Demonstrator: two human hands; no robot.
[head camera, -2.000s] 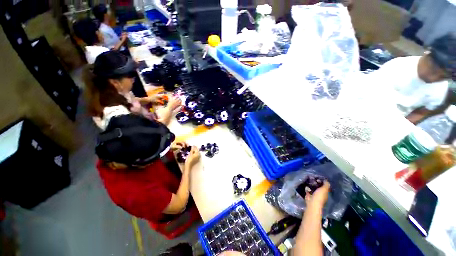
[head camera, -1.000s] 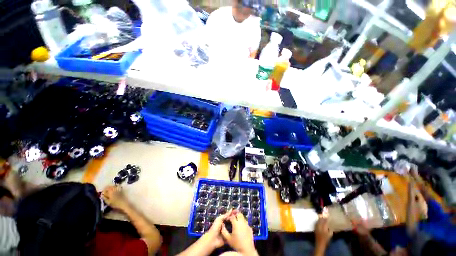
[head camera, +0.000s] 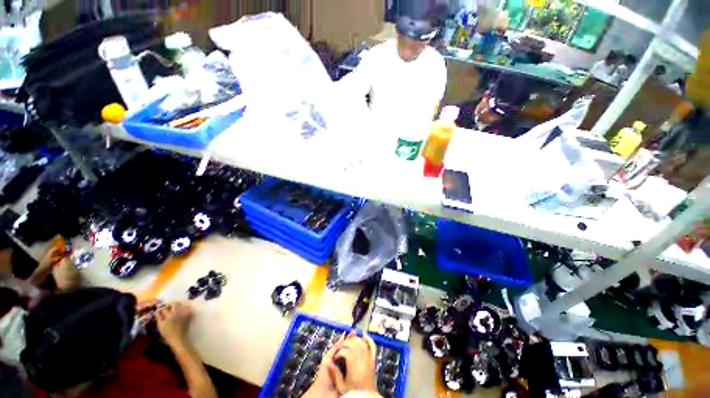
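Note:
A blue parts tray (head camera: 401, 364) with a grid of small black and silver components lies on the bench in front of me. My left hand (head camera: 325, 379) and my right hand (head camera: 358, 361) are close together over the middle of the tray, fingers bent inward. Something dark shows between them, but it is too small and blurred to tell whether they hold a part. My hands hide several cells. A crumpled clear plastic bag (head camera: 372, 245) with dark contents stands behind the tray. The dark electric screwdriver (head camera: 362, 301) lies between bag and tray.
A silver-grey screw feeder (head camera: 395, 294) stands behind the tray, with piled black units (head camera: 479, 330) to its right. One round unit (head camera: 288, 295) lies left of the tray. Stacked blue bins (head camera: 292, 221) stand behind. A shelf (head camera: 342, 177) crosses above. A neighbour in red works at left.
My right hand has left the plastic bag and joined my left hand over the tray. The view has swung right. Over the last second, my hands have stayed together over the tray.

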